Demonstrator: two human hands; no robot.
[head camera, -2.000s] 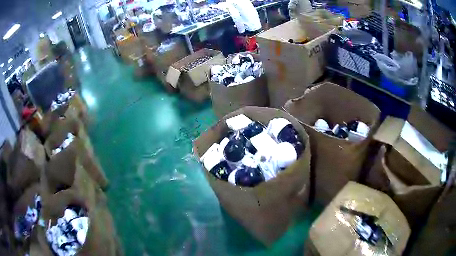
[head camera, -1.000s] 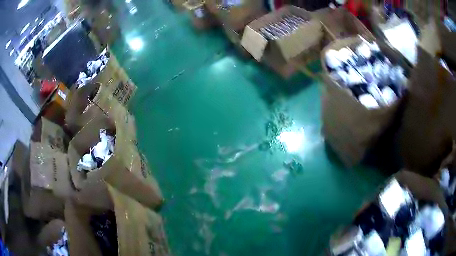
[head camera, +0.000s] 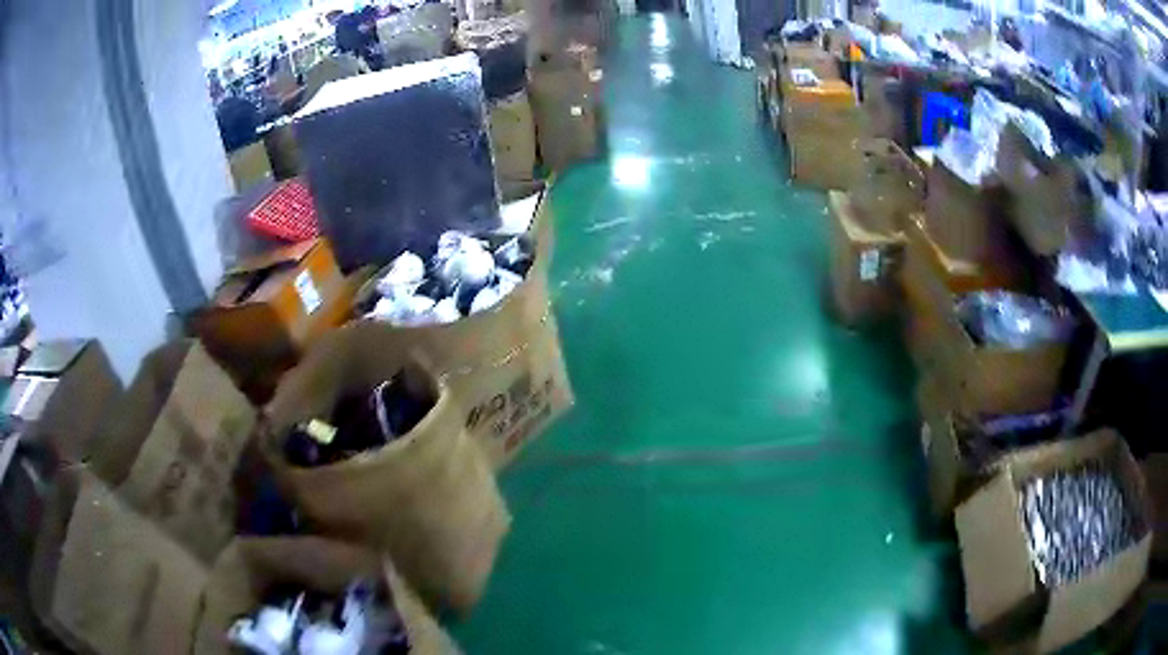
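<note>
Neither of my hands is in the picture. Nearest in front of me on the left, an open brown carton (head camera: 423, 499) holds dark parts and a small yellowish piece. Below it, at the lower edge, another open carton holds white parts (head camera: 320, 630). Behind, a tall carton (head camera: 519, 371) with dark print is filled with white and dark rounded camera parts (head camera: 464, 266). At the lower right, an open carton (head camera: 999, 550) holds many thin, silvery upright pieces, too blurred to name.
A green floor aisle (head camera: 679, 384) runs ahead between rows of cartons. At left are a pale pillar (head camera: 77, 192), a large dark box-shaped block (head camera: 397, 166), a red basket (head camera: 284, 211) and an orange carton (head camera: 275, 307). At right, a cluttered workbench (head camera: 1134, 320) stands behind stacked cartons.
The view has moved forward along the aisle and swung left. The large cartons of camera parts on the right have left the picture; the left row and the pillar are nearer.
</note>
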